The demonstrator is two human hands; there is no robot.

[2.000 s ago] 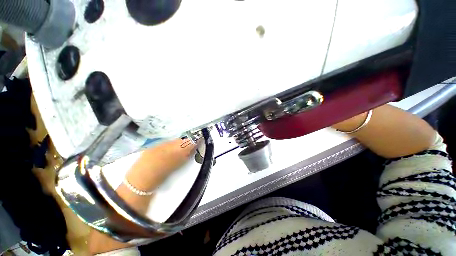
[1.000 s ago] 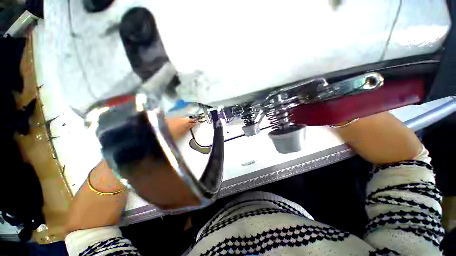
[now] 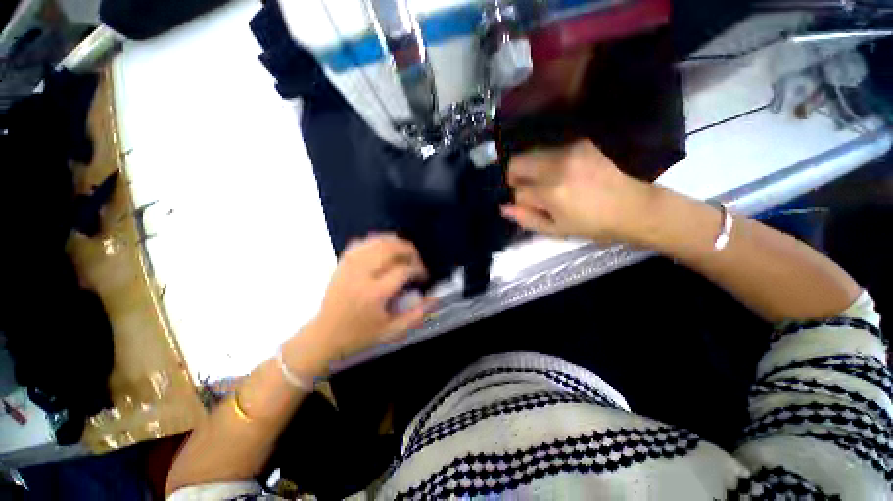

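Note:
Black fabric (image 3: 348, 181) lies on the white machine table under the sewing machine head (image 3: 362, 49). The presser foot and needle area (image 3: 446, 132) is over the cloth, blurred. My left hand (image 3: 377, 294) is at the cloth's near left edge by the table's front, fingers curled. My right hand (image 3: 583, 191) is just right of and nearer than the needle area, fingers bent with the tips against the black cloth. Blur and dark cloth hide whether either hand pinches it.
A heap of black pieces (image 3: 49, 245) lies at the left on the wooden strip (image 3: 142, 342). A dark red part (image 3: 597, 24) is on the machine front. A metal bar (image 3: 822, 161) runs along the right side. Pale blurred items (image 3: 818, 83) sit at the upper right.
The view has shifted, so the machine head sits higher in the picture. Both hands, largely hidden by the machine before, now show nearer the wearer, with black cloth between them.

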